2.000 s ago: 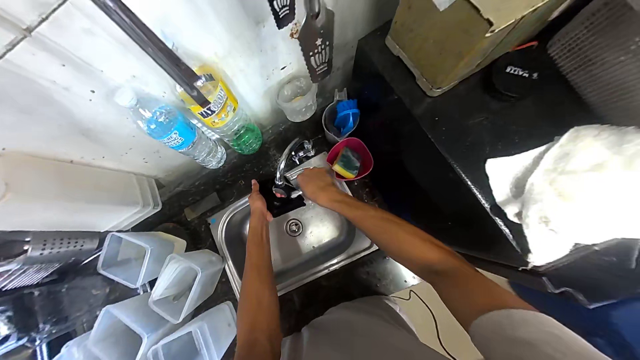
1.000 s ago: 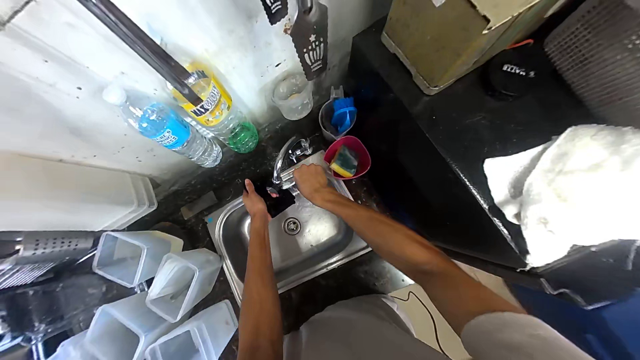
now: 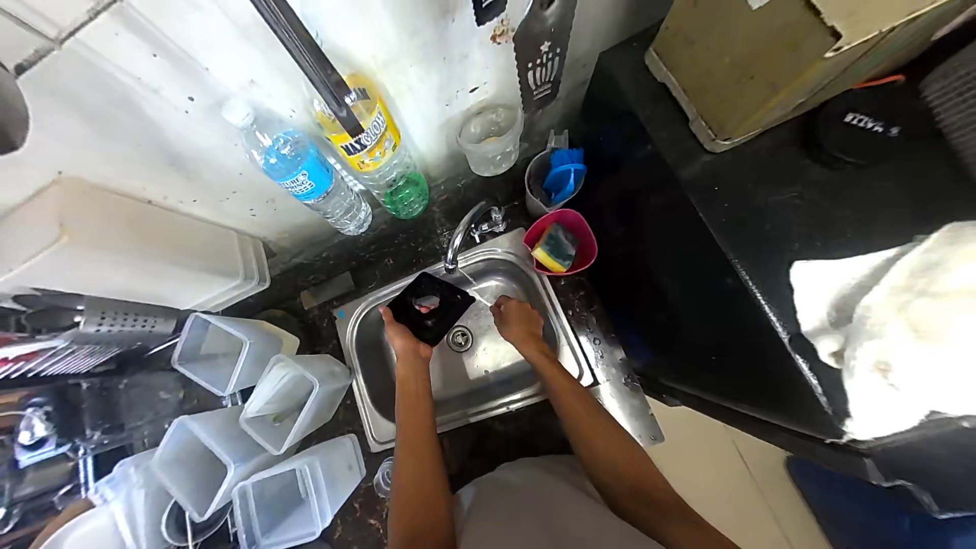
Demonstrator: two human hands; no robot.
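My left hand (image 3: 407, 333) grips a black square part with a round hole (image 3: 433, 307) by its lower left side, over the stainless steel sink (image 3: 488, 374). My right hand (image 3: 518, 320) is closed around a thin white item (image 3: 479, 296), perhaps a brush or handle, that points toward the black part; its far end is hard to make out. The chrome faucet (image 3: 459, 232) curves over the sink's back edge, just above both hands. To the right of the faucet, a pink bowl (image 3: 587, 245) holds a yellow and green sponge (image 3: 557, 248).
Two plastic bottles (image 3: 309, 179) lean by the wall behind the sink. A cup with a blue brush (image 3: 564, 174) stands behind the bowl. Several clear plastic containers (image 3: 305, 488) crowd the left. On the right are a black counter (image 3: 762, 191), a white cloth (image 3: 900, 328) and a worn box (image 3: 762, 69).
My right hand has come away from the faucet, toward me, and now holds the thin white item. The black part, low under the faucet before, is now raised in my left hand.
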